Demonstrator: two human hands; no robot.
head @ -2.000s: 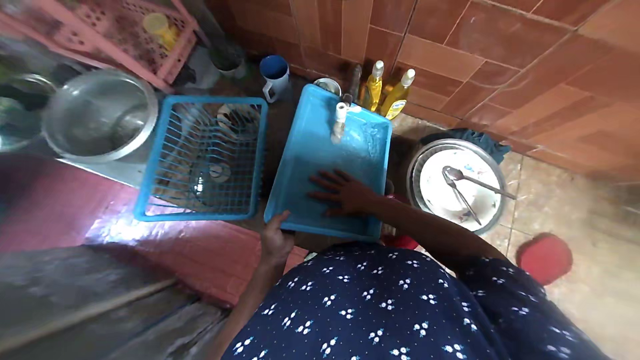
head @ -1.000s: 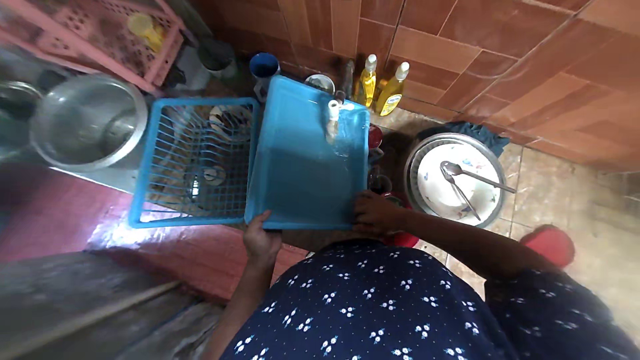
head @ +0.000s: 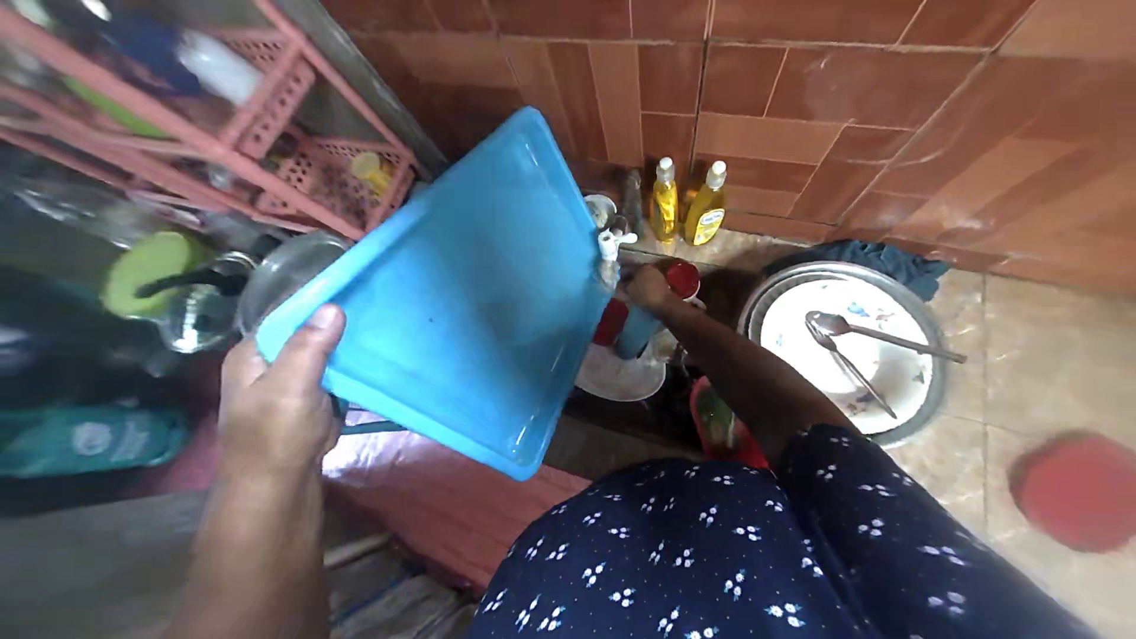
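Note:
My left hand [head: 282, 386] grips the near left corner of a blue plastic tray [head: 461, 275], thumb on the inside face. The tray is tilted, its upper corner toward the tiled wall. Right of it, my right hand [head: 650, 288] is close to a white tap [head: 612, 241] over the sink; its fingers are partly hidden, and whether they touch the tap I cannot tell. Below and beside that hand are a red cup [head: 682, 279], a light blue item [head: 636, 333] and a pale bowl [head: 621, 374] in the sink.
Two yellow dish soap bottles [head: 664, 202] stand against the wall. At right, a metal basin [head: 757, 306] holds a white floral dish [head: 803, 355] with spoons. A pink plastic rack [head: 257, 182] and a metal pot [head: 288, 271] are at left. A dark cloth [head: 887, 257] lies behind the basin.
The tray has been lifted and tilted toward the left in my left hand. My right hand has let go of the tray's near right corner and moved toward the tap.

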